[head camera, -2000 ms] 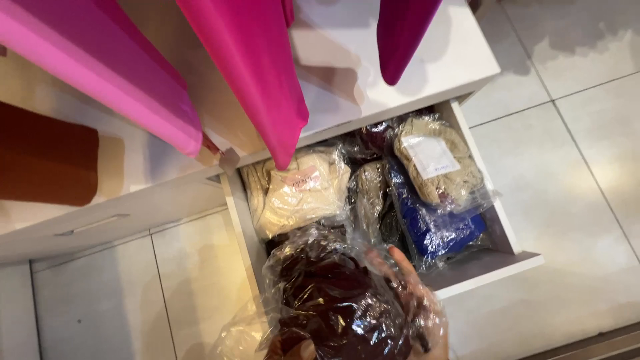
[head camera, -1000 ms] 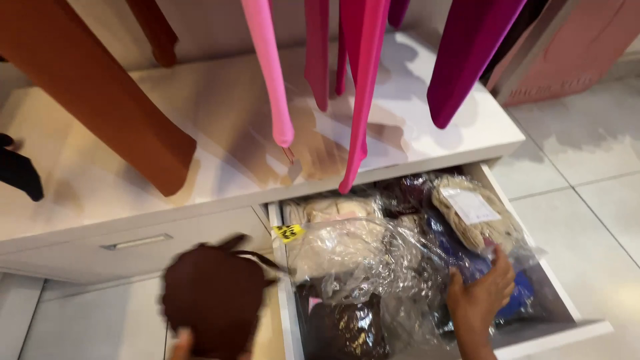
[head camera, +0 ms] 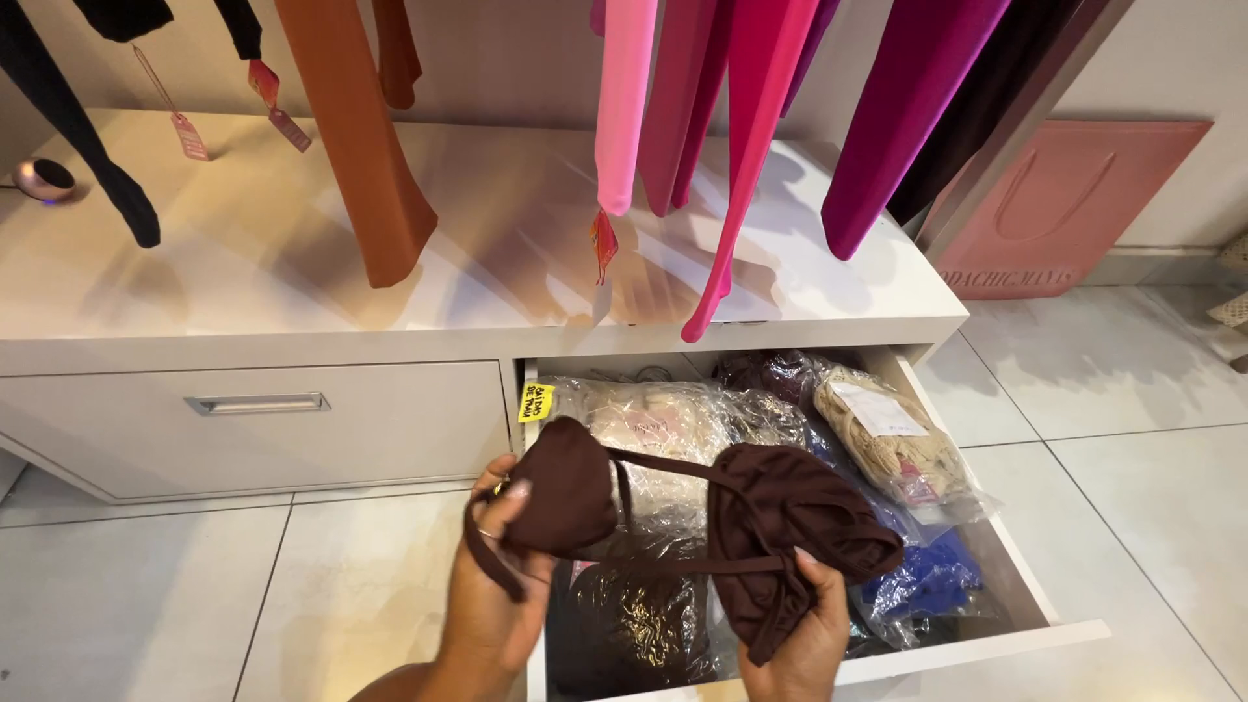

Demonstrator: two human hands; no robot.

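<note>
A dark brown strappy garment (head camera: 565, 487), which looks like a bikini top, is stretched between both hands above the open white drawer (head camera: 1014, 575). My left hand (head camera: 502, 575) grips its smaller cup-shaped part and a strap at the left. At the right, my right hand (head camera: 804, 624) holds the gathered, bunched part from below. Under the garment, the drawer holds clear plastic bags: one with cream clothing (head camera: 648, 419), one with dark clothing (head camera: 634, 624), one with beige knitwear (head camera: 873, 429) and one with blue fabric (head camera: 926, 575).
A white cabinet top (head camera: 517, 283) runs behind the drawer. Over it hang orange (head camera: 366, 146), pink (head camera: 624, 107) and purple (head camera: 907, 117) garments, some tagged. A closed drawer (head camera: 390, 429) is at the left. A pink paper bag (head camera: 1072, 205) leans against the wall at right.
The brown garment, inside plastic two seconds ago and bunched in my left hand one second ago, is now spread over the drawer. My right hand has moved from the bags onto it.
</note>
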